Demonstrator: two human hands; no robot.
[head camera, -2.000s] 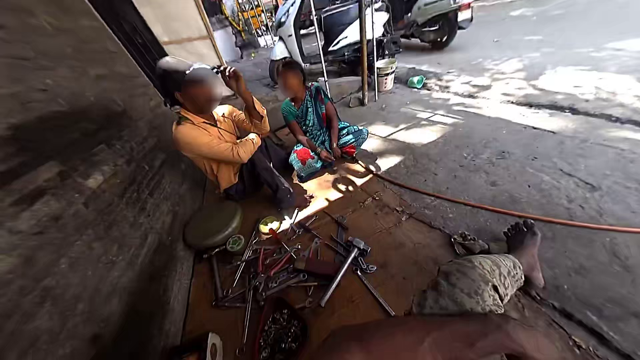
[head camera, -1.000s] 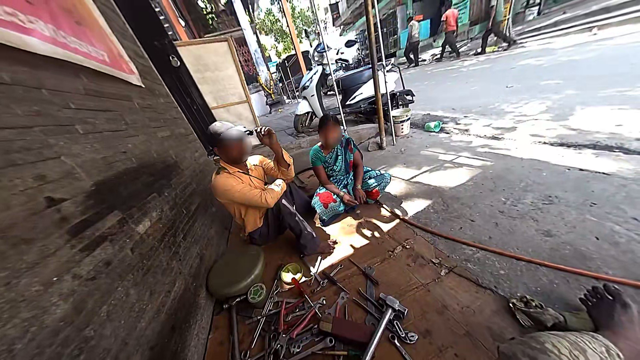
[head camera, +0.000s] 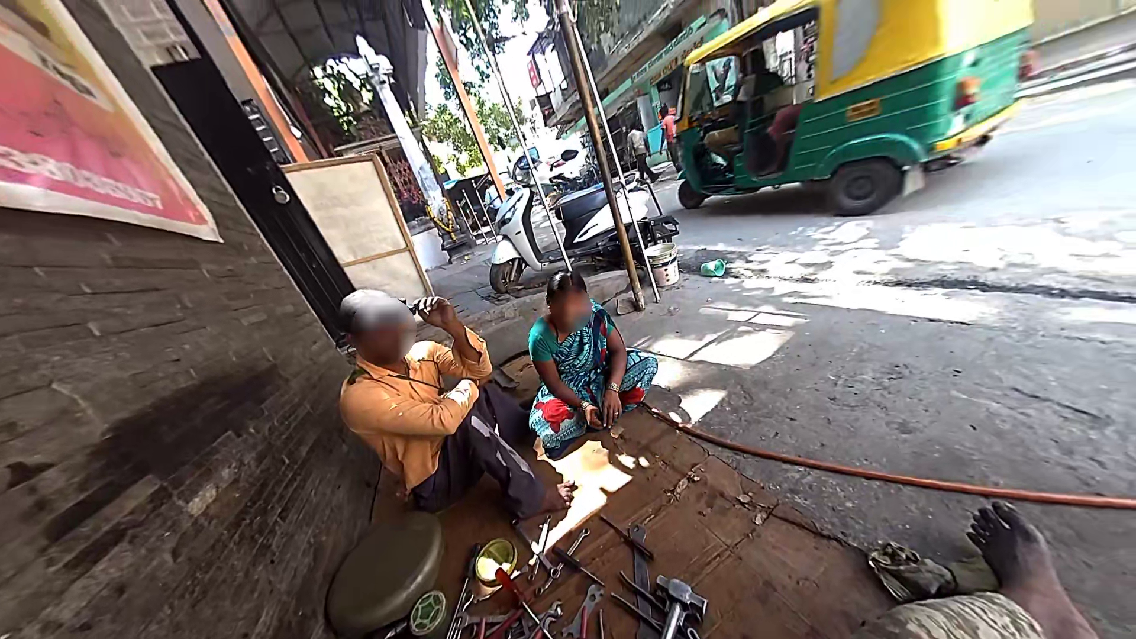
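Neither of my hands shows in the head view. Low in the middle, a hammer (head camera: 682, 603) lies among combination wrenches (head camera: 564, 561) and other hand tools on the brown ground covering. Left of them stand an open round tin (head camera: 495, 561) with yellowish contents and a red-handled tool across its rim, and a round green-patterned lid (head camera: 428, 612). A dark olive rounded cushion-like object (head camera: 386, 572) sits by the wall. At the lower right, a bare foot (head camera: 1012, 541) and a patterned trouser leg (head camera: 963, 617) are in view, beside a crumpled cloth (head camera: 905, 572).
Two seated people are beyond the tools, one in an orange shirt (head camera: 408, 417), one in a teal patterned sari (head camera: 590, 373). An orange hose (head camera: 843, 475) crosses the pavement. Poles (head camera: 603, 151), a parked scooter (head camera: 577, 217), a bucket (head camera: 664, 264) and an auto-rickshaw (head camera: 852, 115) stand farther off.
The view has tilted up, so fewer tools show. A green and yellow auto-rickshaw has come into view on the road. The seated people keep much the same poses.
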